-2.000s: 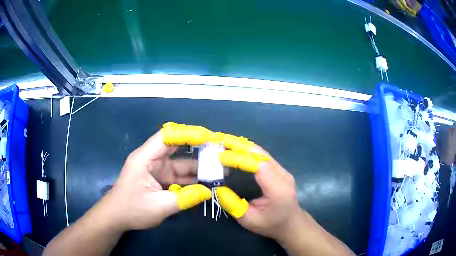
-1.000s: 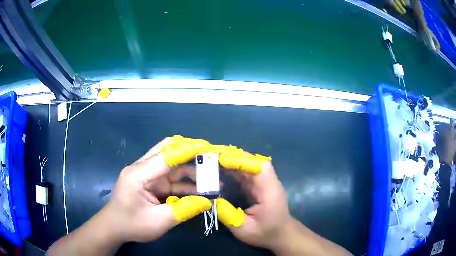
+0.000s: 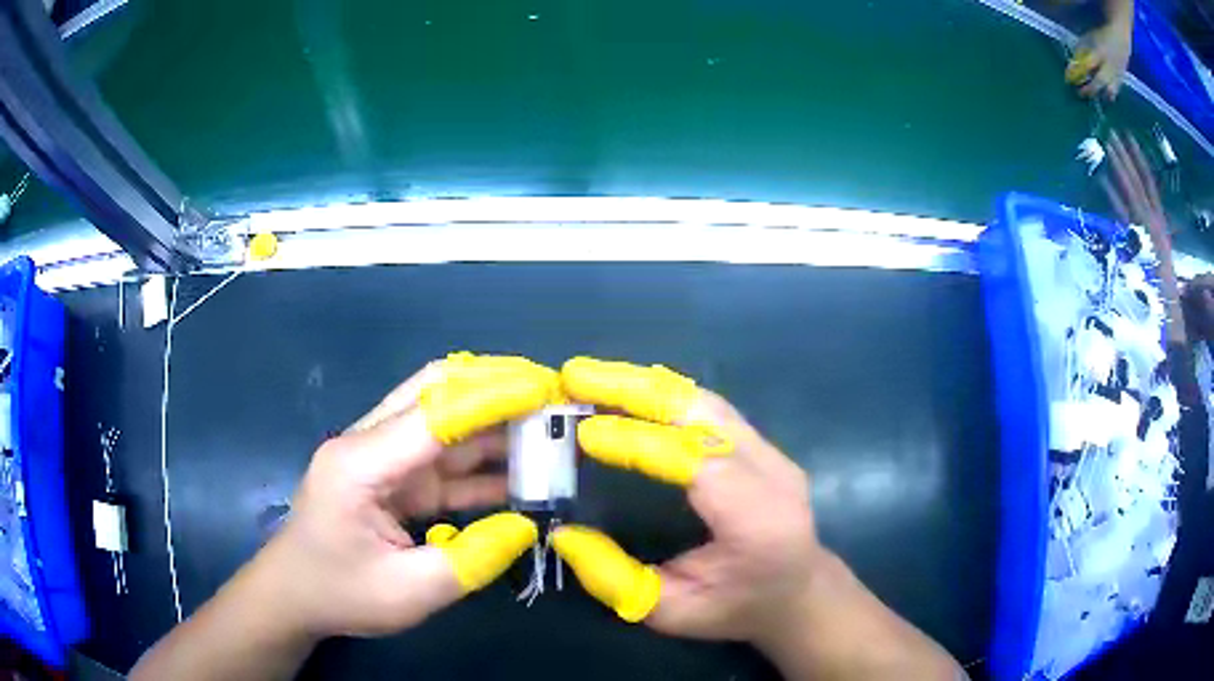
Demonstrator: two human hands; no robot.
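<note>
A small white wired unit (image 3: pixel 543 463) is held upright above the dark bench at the middle of the view. It has a small black mark near its top, a dark lower end and thin pale wires hanging down. My left hand (image 3: pixel 406 499) has yellow finger cots and grips the unit from the left, fingertip at the top and thumb at the lower end. My right hand (image 3: pixel 706 506), also in yellow cots, grips it from the right at the top and bottom. The inside of the unit is hidden.
A blue bin (image 3: pixel 1018 439) heaped with white parts is at the right, another blue bin (image 3: pixel 47 466) at the left. A wired unit (image 3: pixel 109 527) lies at the left. A metal upright (image 3: pixel 100 146) rises at the rail (image 3: pixel 612 240). Another person's hand (image 3: pixel 1102 60) is over the green belt (image 3: pixel 533 107).
Both hands still hold the unit, with small shifts of my fingers. The other person's hand has moved at the top right, and a second blurred arm now shows beside the right bin.
</note>
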